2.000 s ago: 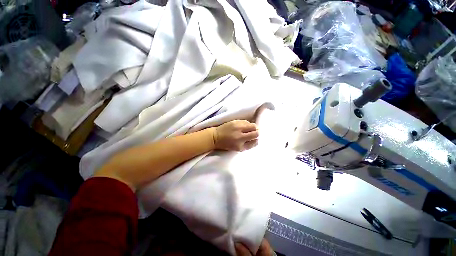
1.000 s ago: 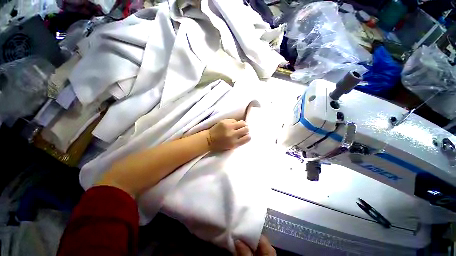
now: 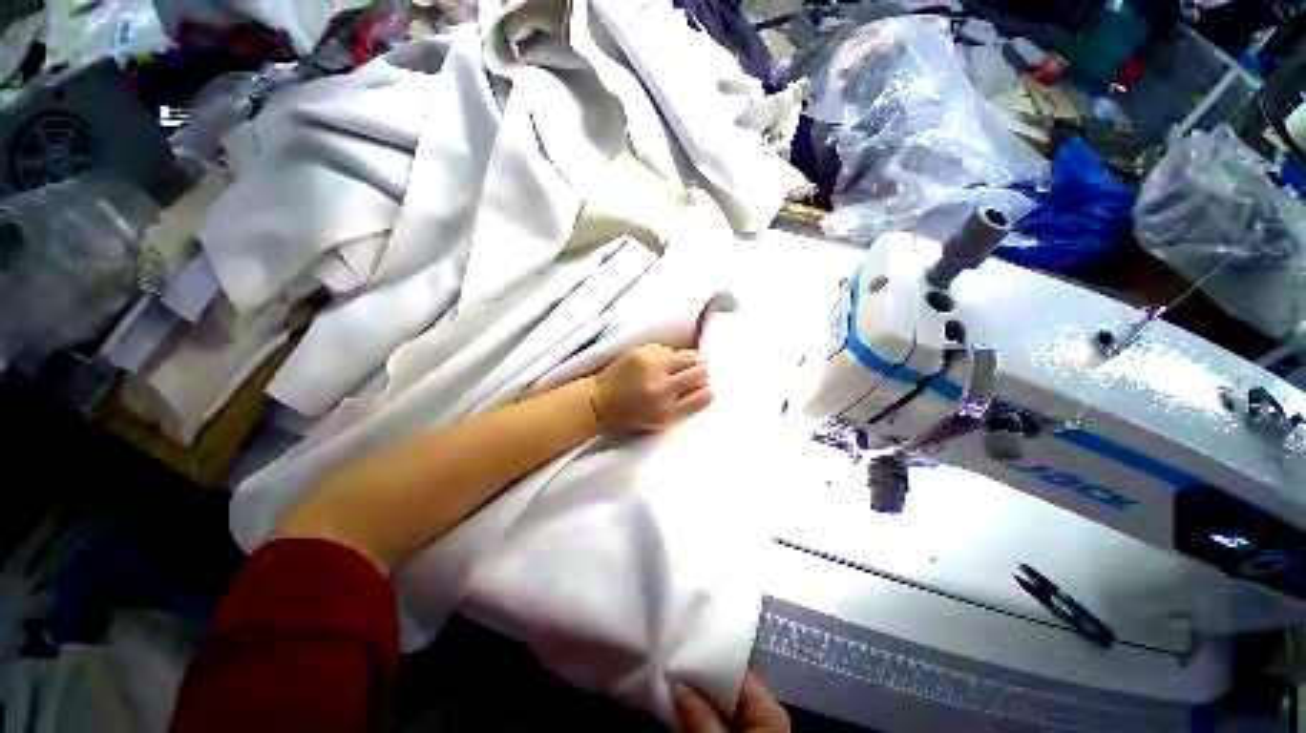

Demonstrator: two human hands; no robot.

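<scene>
An off-white garment piece lies over the front left of the machine table and hangs past its edge. My left hand is closed on the cloth near a curled edge, left of the needle area. My right hand is cut off by the bottom edge of the picture; its fingers pinch the cloth's lower corner. The white sewing machine with a blue stripe stands to the right. Glare hides the cloth's edge between my left hand and the needle.
A large heap of off-white cloth lies beyond my left arm. Black thread snips lie on the bed at right. A ruler strip runs along the front edge. Clear plastic bags and a blue bag lie behind the machine.
The view has shifted, so the machine and snips appear farther left. Both hands keep their hold on the cloth, with no clear movement of the piece.
</scene>
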